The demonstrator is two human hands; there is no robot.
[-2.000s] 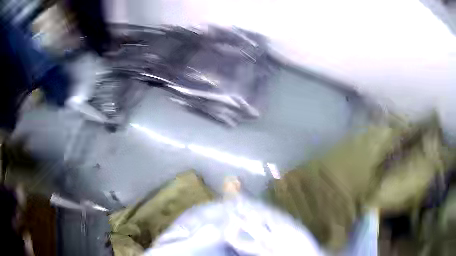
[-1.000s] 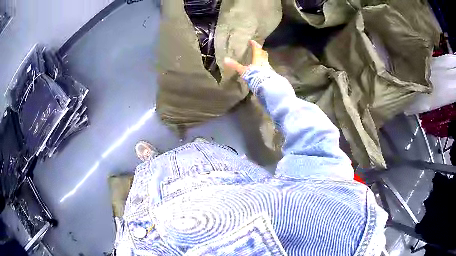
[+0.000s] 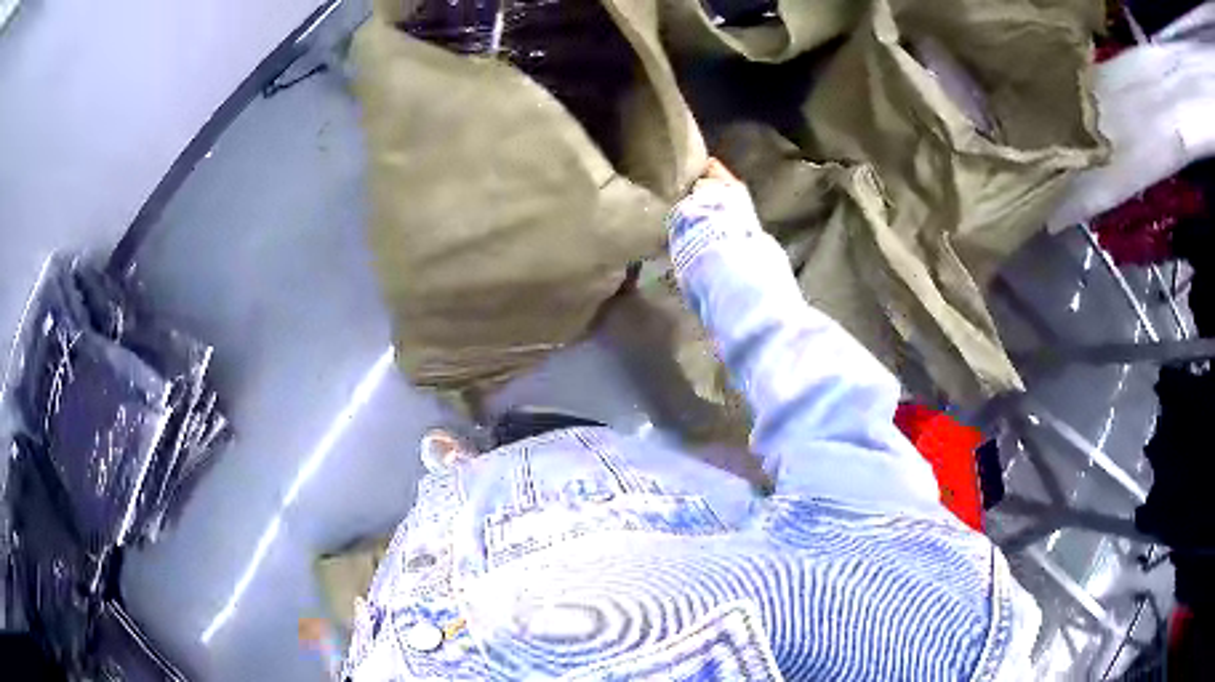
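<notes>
An olive woven sack [image 3: 493,227] stands in front of me, its mouth open at the top. Dark plastic-bagged contents [image 3: 546,60] show inside it. My right hand [image 3: 713,176] is closed on the edge of the sack's mouth, on its right side. The fingers are mostly hidden by the cloth and the sleeve. My left hand is not visible. A small blurred orange patch lies low at the left; I cannot tell what it is.
More olive sacks [image 3: 973,173] with open, folded mouths stand to the right. Stacked dark bagged garments [image 3: 100,426] lie on the grey floor at the left. A red object [image 3: 943,460] and metal rack tubes are at the right. A white surface [image 3: 147,93] is at the upper left.
My right hand has gone from spread fingers to closed on the sack's edge. The sack's mouth is wider open and shows more dark contents. The view has shifted.
</notes>
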